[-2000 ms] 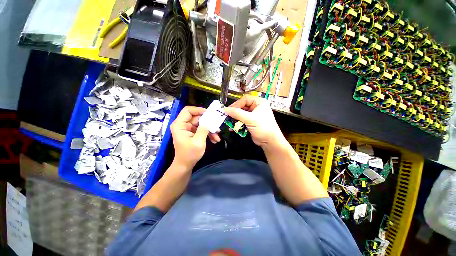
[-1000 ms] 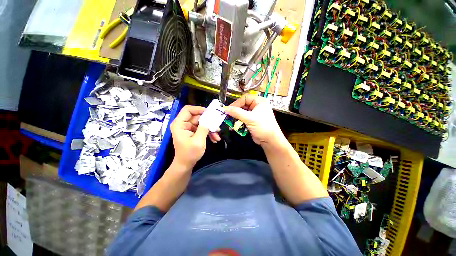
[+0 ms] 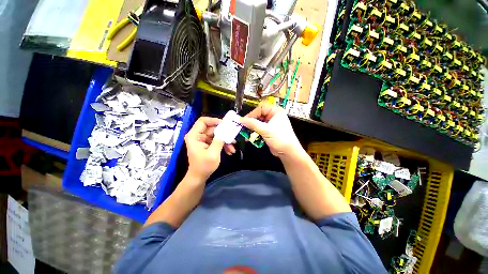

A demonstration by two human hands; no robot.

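My left hand (image 3: 205,144) holds a flat white part (image 3: 228,128) by its left edge. My right hand (image 3: 272,128) is at the part's right edge, with a green circuit board (image 3: 253,138) partly hidden under its fingers. The dark soldering tip (image 3: 240,90) of the soldering machine (image 3: 247,32) points down just above the white part's top right edge. Whether the tip touches the part is too small to tell.
A blue bin (image 3: 76,152) full of white pieces is on the left. A yellow crate (image 3: 433,214) with jumbled units is on the right. A black fan (image 3: 184,53) stands left of the machine. A black sheet (image 3: 353,101) carries rows of boards. Pliers (image 3: 126,38) lie behind the fan.
The white part and my left hand have shifted slightly downward and right, a little away from the tip. Both hands keep their hold.
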